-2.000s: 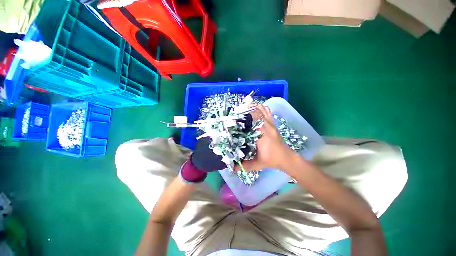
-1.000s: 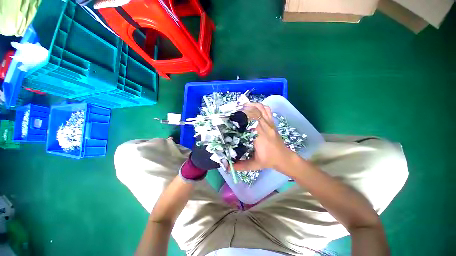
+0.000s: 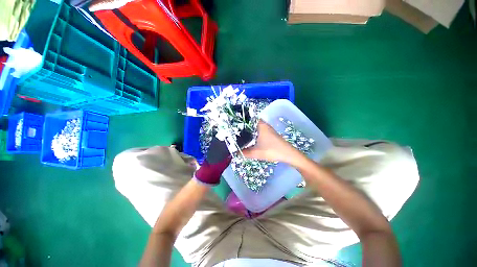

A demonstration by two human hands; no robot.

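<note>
My left hand [image 3: 226, 148], in a dark glove with a maroon cuff, is closed around a bunch of small white-and-green components [image 3: 226, 116], ends sticking out. My bare right hand [image 3: 272, 144] is against the right side of the bunch; its fingertips are hidden, so its grip is unclear. Both hands are above the white parts tray [image 3: 306, 117], which lies tilted over the near right part of the blue parts bin [image 3: 195, 96]. Loose components lie in the tray and in the bin.
Teal turnover crates [image 3: 86, 68] and a red plastic stool [image 3: 180, 47] stand at upper left. Smaller blue bins with white parts [image 3: 94, 138] are at left. Cardboard cartons [image 3: 334, 11] are at top right. A pink-purple stool [image 3: 238, 204] shows between the wearer's legs.
Both hands and the bunch have moved slightly up, over the blue bin, uncovering more components in the tray. The bunch has turned in the gloved hand. The whole view has shifted slightly.
</note>
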